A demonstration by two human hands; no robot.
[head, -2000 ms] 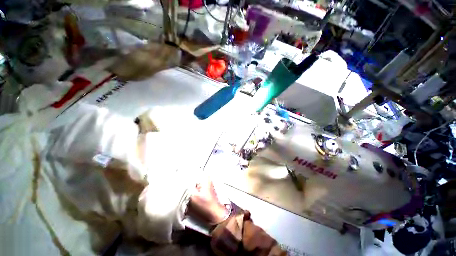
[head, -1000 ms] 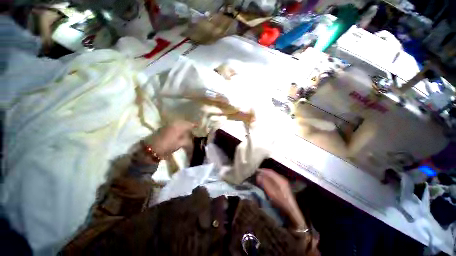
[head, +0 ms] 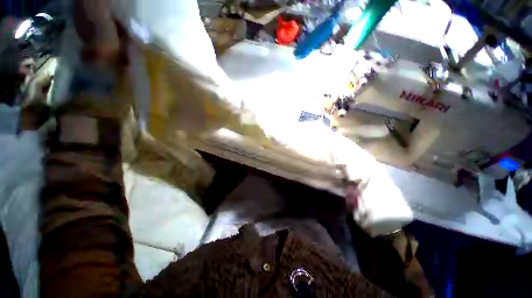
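Observation:
A cream-white garment piece is stretched from the raised left side across the bright machine table to the right front. My left hand is high at the upper left, blurred, with lifted cloth beside it; its fingers are not clear. My right hand is at the table's front edge, closed on the other end of the cloth and largely covered by it. The sewing machine head marked HIKARI is at the right. Glare and cloth hide the needle area. Dark thread snips show under the machine arm.
More white cloth lies at the lower left and over the lap. A red object, a blue bar and a green holder are behind the table. Pale scraps hang at the table's right front.
My left hand has risen from the lap to the upper left, lifting cloth with it. My right hand has moved right and slightly up, and the cloth is now spread between them.

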